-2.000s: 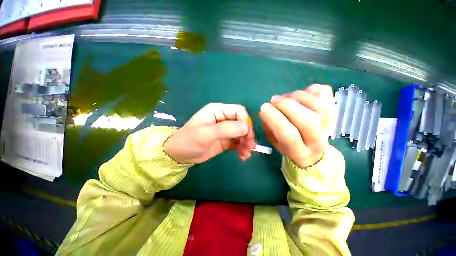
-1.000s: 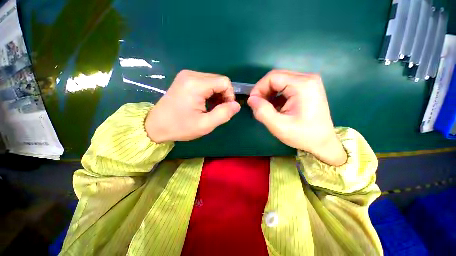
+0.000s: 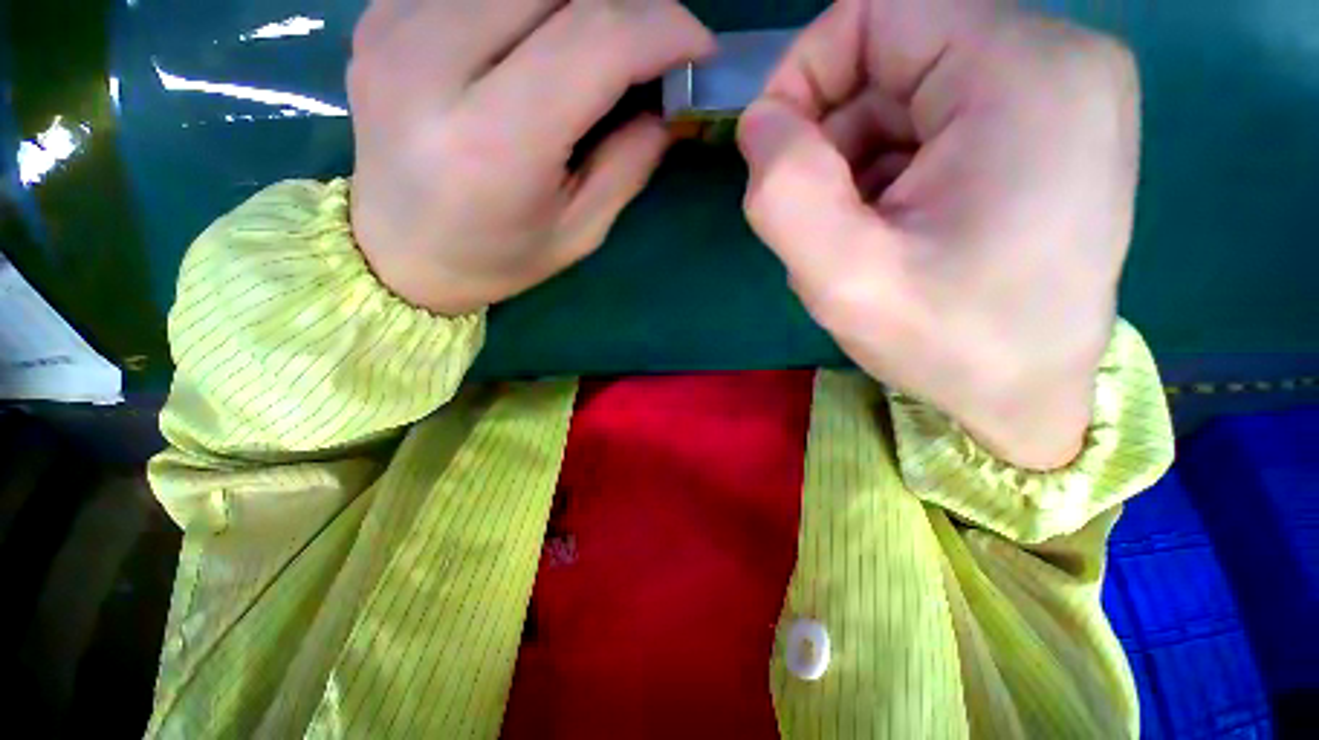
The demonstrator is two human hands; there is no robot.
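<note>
A flat silver part (image 3: 728, 75) is held between my two hands near the top of the view. A thin amber tape piece (image 3: 700, 129) shows along its near edge. My left hand (image 3: 499, 138) pinches the part's left end between thumb and fingers. My right hand (image 3: 948, 188) pinches its right end, and the fingertips cover that end. Both hands are bare and cut off slightly by the top edge.
The green bench surface (image 3: 651, 297) lies under my hands. Shiny clear film slivers (image 3: 246, 90) lie at the upper left. A corner of a printed paper sheet (image 3: 55, 354) shows at the left edge. Blue fabric-like material (image 3: 1208, 564) is at the lower right, below the bench.
The view has tilted down and closer, so the hands appear higher and larger. The row of silver parts and the blue bin have left the view. Both hands now hold the silver part between them.
</note>
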